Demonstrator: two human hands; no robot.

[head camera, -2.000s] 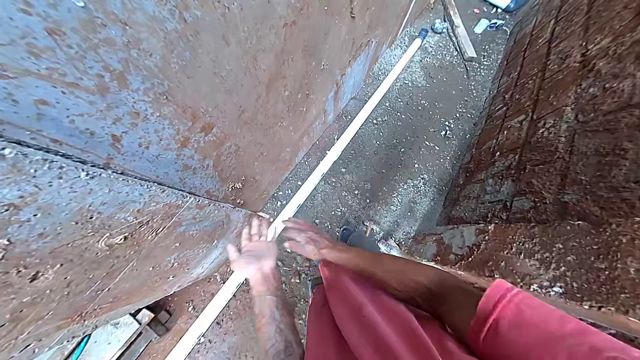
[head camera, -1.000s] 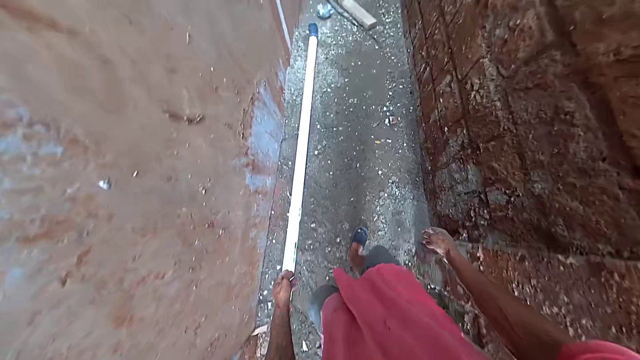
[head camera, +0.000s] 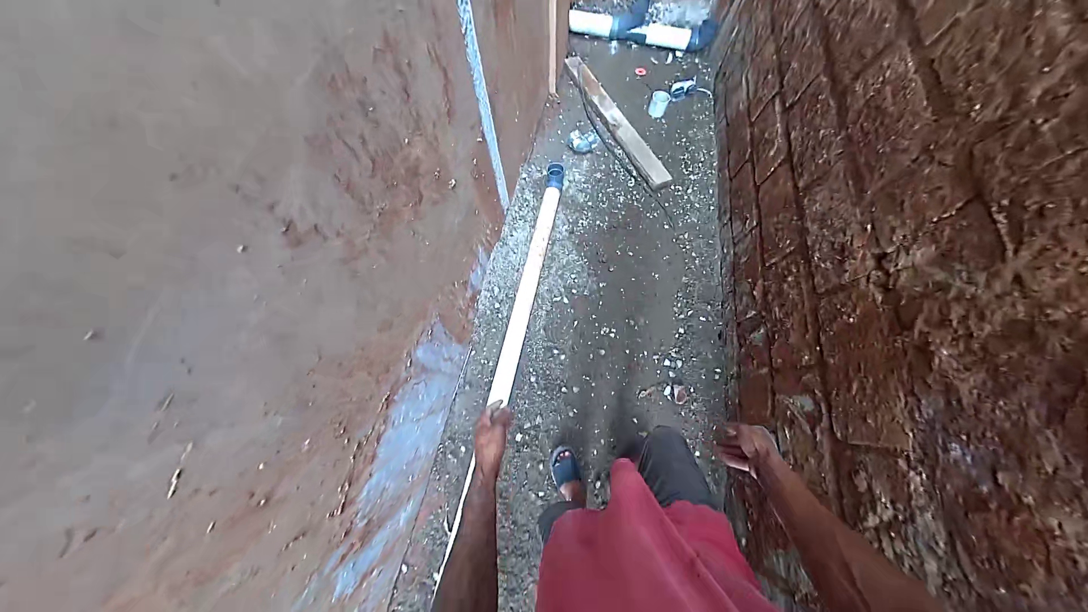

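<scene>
A long white plastic pipe [head camera: 525, 293] slants along the left side of the passage, with a dark blue coupling [head camera: 555, 176] on its far end. My left hand [head camera: 491, 433] grips the pipe, and the near part of it runs back beside my forearm. My right hand [head camera: 748, 448] is out to the right, close to the rough brown wall, its fingers partly curled; no object shows in it, and whether it touches the wall is not plain.
A wooden board [head camera: 620, 126] and a dark cable lie on the gritty floor ahead. Past them are white pipe pieces with dark fittings [head camera: 667, 36] and a small white cup-like piece [head camera: 659, 104]. A smooth stained wall [head camera: 255, 255] stands left, a rough block wall [head camera: 918, 280] right.
Two seconds ago both hands were near each other at the pipe; my right hand has since moved away to the right. My left hand has closed around the pipe. The view has turned.
</scene>
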